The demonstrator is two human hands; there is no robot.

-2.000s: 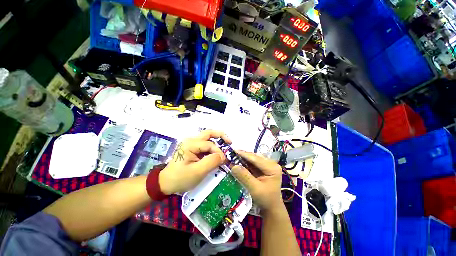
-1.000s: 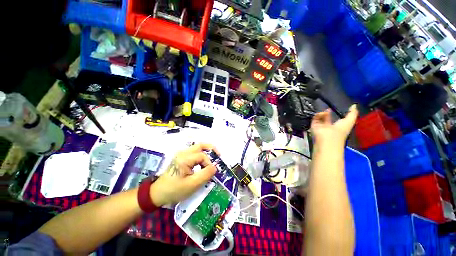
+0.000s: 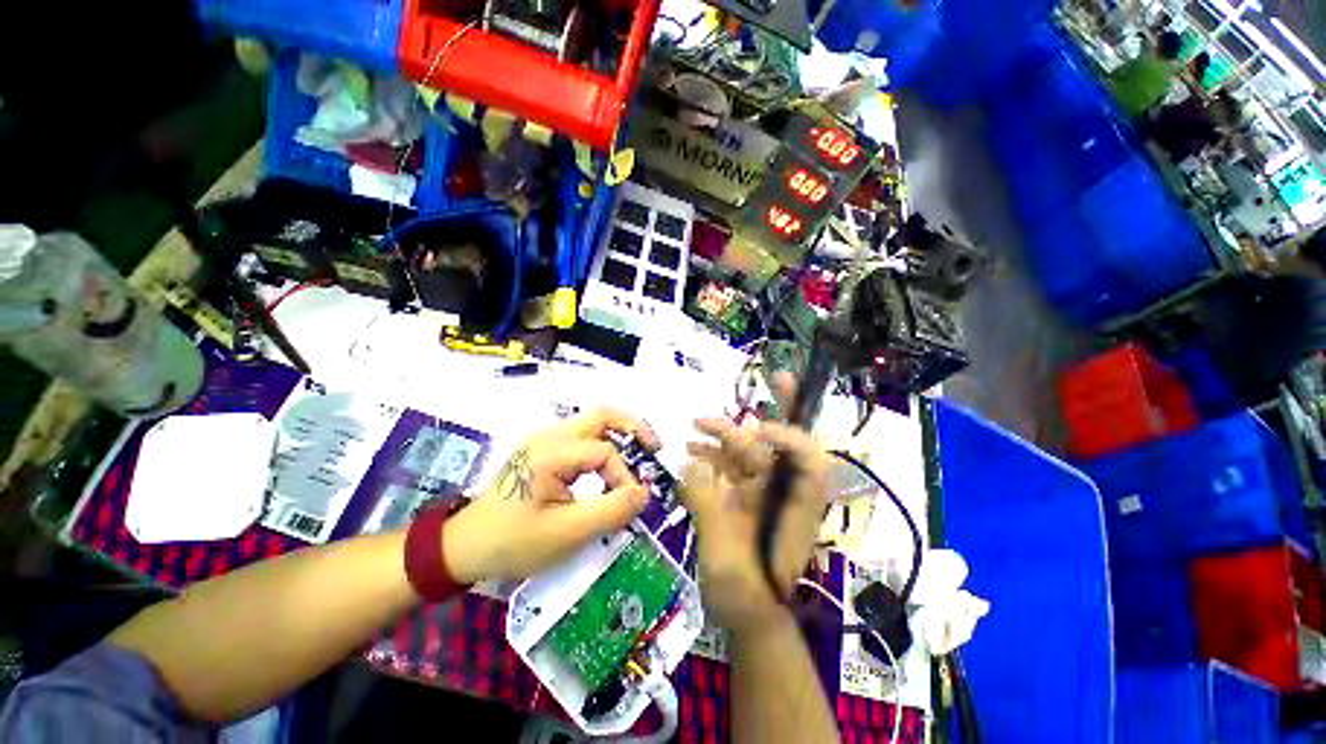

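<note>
My left hand (image 3: 545,494) pinches a small dark circuit board (image 3: 644,467) above the white housing. My right hand (image 3: 756,509) is just right of it, blurred, and holds a black pen-like tool, likely the soldering iron (image 3: 817,381), with its black cord hanging down past the palm. The tool's tip cannot be made out. The white lower housing (image 3: 531,618) lies below my hands, with a green circuit board (image 3: 608,611) in it, red and yellow wires at its lower right end and a white cable (image 3: 662,692) leaving there.
A white square cover (image 3: 201,477) and a wash bottle (image 3: 95,323) stand at left. A white socket panel (image 3: 640,250), a power supply display (image 3: 807,182) and a red bin (image 3: 524,80) are at the back. Crumpled tissue (image 3: 948,599) and a blue bin (image 3: 1021,560) are at right.
My right hand let go of the small board, reached out to the right, and is now back near my left hand with the black tool. My left hand still holds the small board.
</note>
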